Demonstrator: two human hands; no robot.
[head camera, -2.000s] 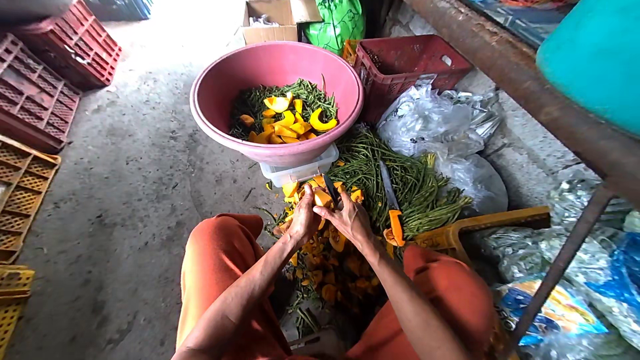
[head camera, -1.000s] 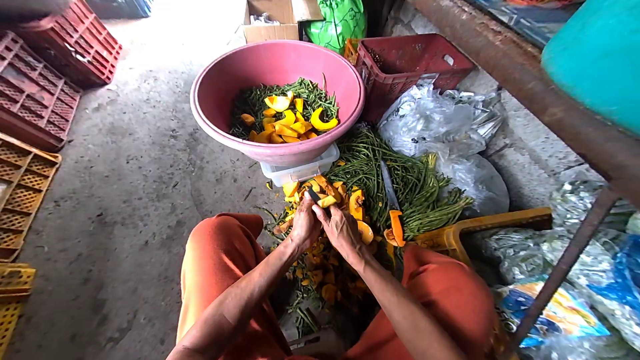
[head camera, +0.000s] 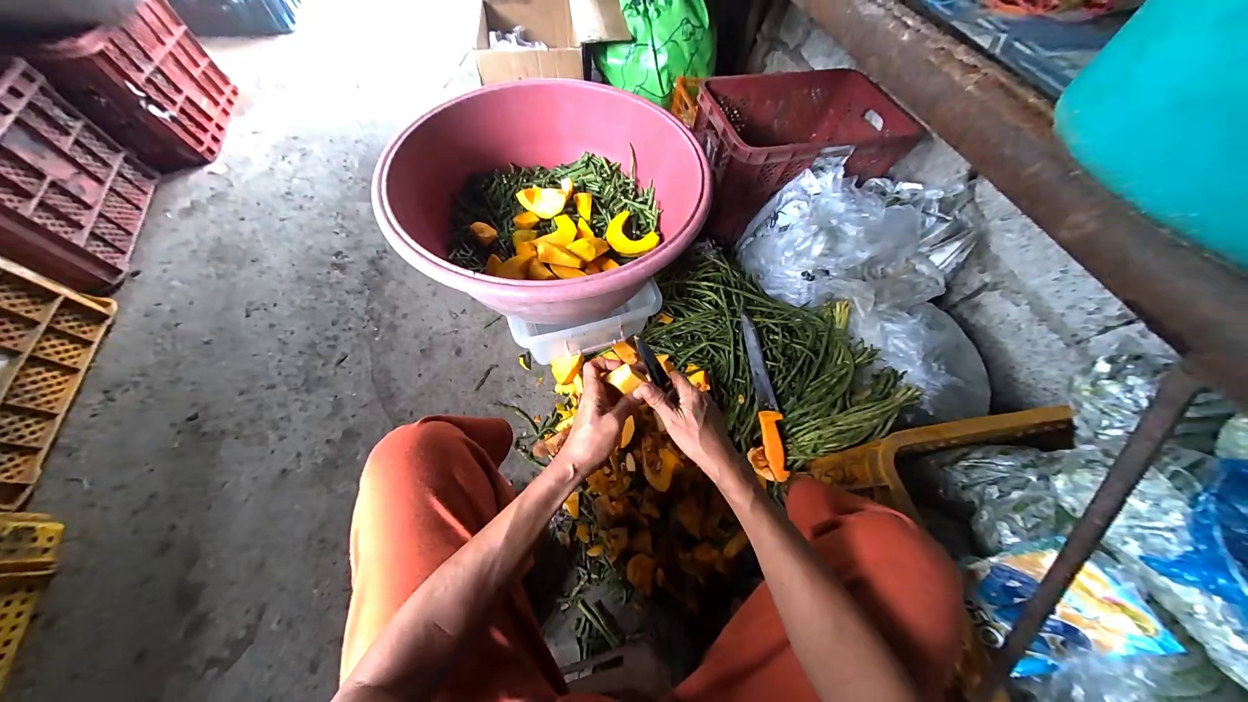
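Observation:
Between my knees, my left hand (head camera: 595, 419) grips a squash piece (head camera: 626, 378) with orange flesh. My right hand (head camera: 687, 414) holds a dark-bladed small knife (head camera: 651, 363) against or close beside that piece; its handle is hidden in my fingers. Below both hands lies a heap of squash pieces and scraps (head camera: 653, 517). Cut green beans and squash chunks (head camera: 561, 244) fill the bottom of a pink plastic basin (head camera: 541, 102) beyond my hands. Long green beans (head camera: 838, 390) are piled at the right, with an orange-handled knife (head camera: 770, 439) lying on them.
A clear plastic container (head camera: 585, 331) stands under the basin's near side. Red crates (head camera: 58, 166) and yellow crates (head camera: 44, 361) line the left. At the right are plastic bags (head camera: 838, 234), a red crate (head camera: 809, 107), a yellow crate edge (head camera: 975, 429) and a rusty metal bar (head camera: 1014, 156).
My hands have shifted slightly on the squash piece, and the small knife's blade now points up and away from me. The basin and the orange-handled knife have stayed in place.

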